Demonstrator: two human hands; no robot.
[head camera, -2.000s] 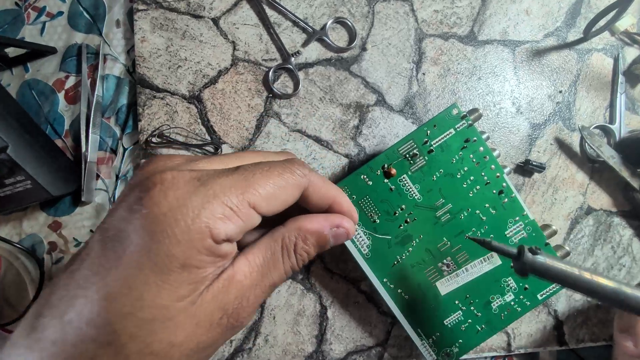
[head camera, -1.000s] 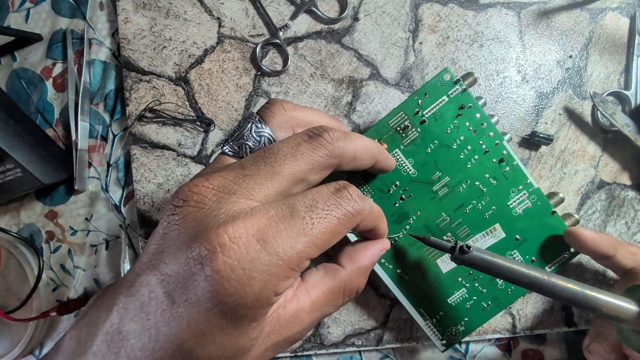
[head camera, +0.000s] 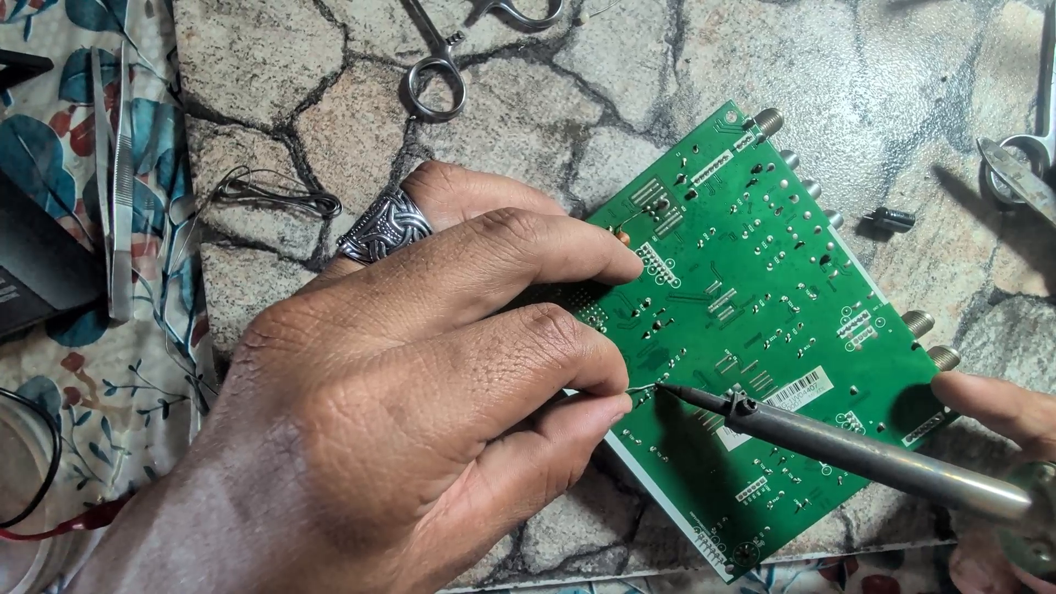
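Note:
A green circuit board (head camera: 742, 305) lies solder side up, turned at an angle, with metal connectors along its right edge. My left hand (head camera: 462, 363), with a patterned ring, rests over the board's left edge; its thumb and index finger pinch a thin solder wire (head camera: 639, 388). The black tip of a soldering iron (head camera: 866, 470) meets the wire's end at the board's surface. My right hand (head camera: 994, 412) is partly visible at the right edge, around the iron's handle, one finger by the board's right corner. A small orange component (head camera: 622, 238) sits near my left fingertips.
Metal tweezers (head camera: 121, 190) lie at the left on patterned cloth. Steel ring-handled forceps (head camera: 436, 87) are at the top, coiled wire (head camera: 276, 194) beside my left hand. A black capacitor (head camera: 891, 219) lies right of the board, near scissors (head camera: 1019, 169). A red lead crosses the lower left.
The iron's tip has moved left across the board to the wire in my left fingers. My left hand has moved further over the board. A finger of my right hand has come to its right corner.

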